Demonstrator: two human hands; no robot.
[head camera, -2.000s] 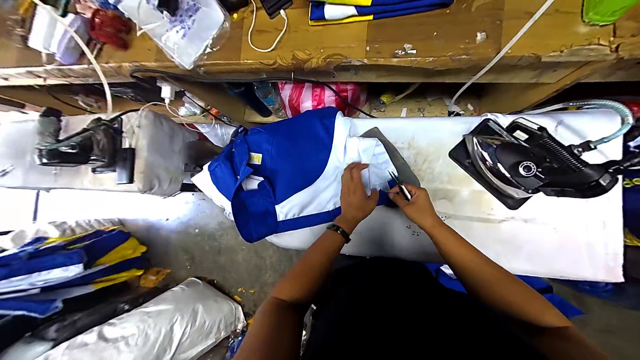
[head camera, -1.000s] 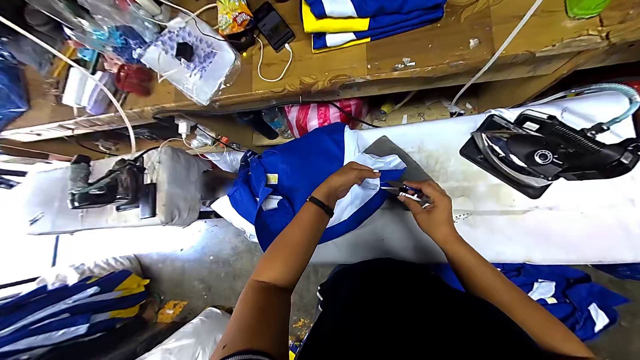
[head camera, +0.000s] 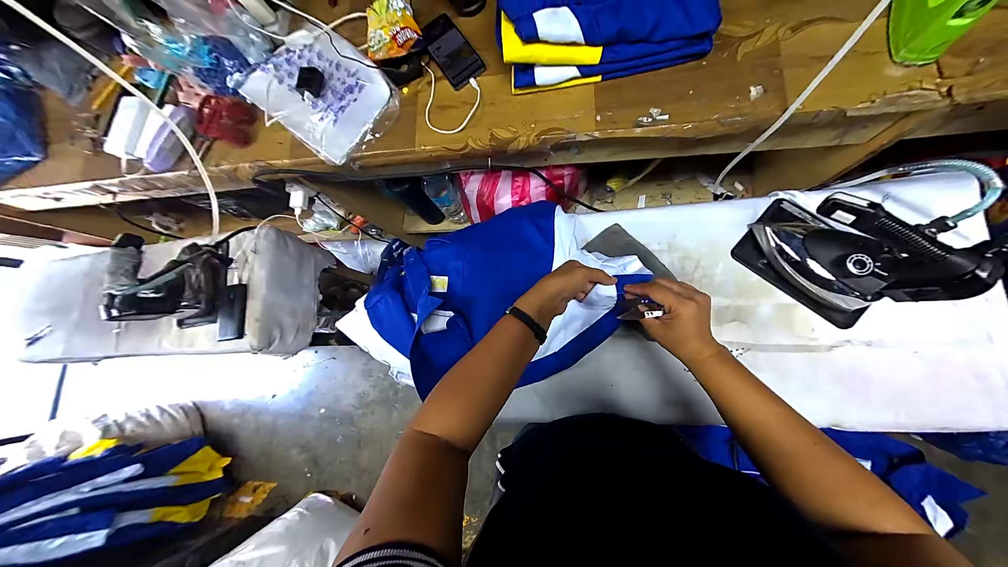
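Note:
A blue and white garment (head camera: 496, 252) lies over the narrow end of a white padded ironing board (head camera: 803, 354). My left hand (head camera: 563, 287) pinches the garment's white cloth near its right edge; a dark band is around that wrist. Close by on the right, my right hand (head camera: 673, 315) holds a small dark-bladed tool, probably thread snips (head camera: 636, 309), against the blue edge. Its fingers hide much of the tool. Beneath the cloth shows a grey pointed piece (head camera: 626, 244). A black steam iron (head camera: 858, 256) rests on a dark pad to the right.
Across the back runs a wooden shelf (head camera: 622, 118) with folded blue and yellow garments (head camera: 610, 39), a phone (head camera: 453, 51) and a green container (head camera: 937, 31). Another iron (head camera: 177, 287) sits on the grey padded board at left. Striped cloth (head camera: 110, 488) is piled at lower left.
The dark tool was more exposed in my right hand a second ago; now its fingers cover more of it. My left hand still holds the cloth. The view has shifted since two seconds ago.

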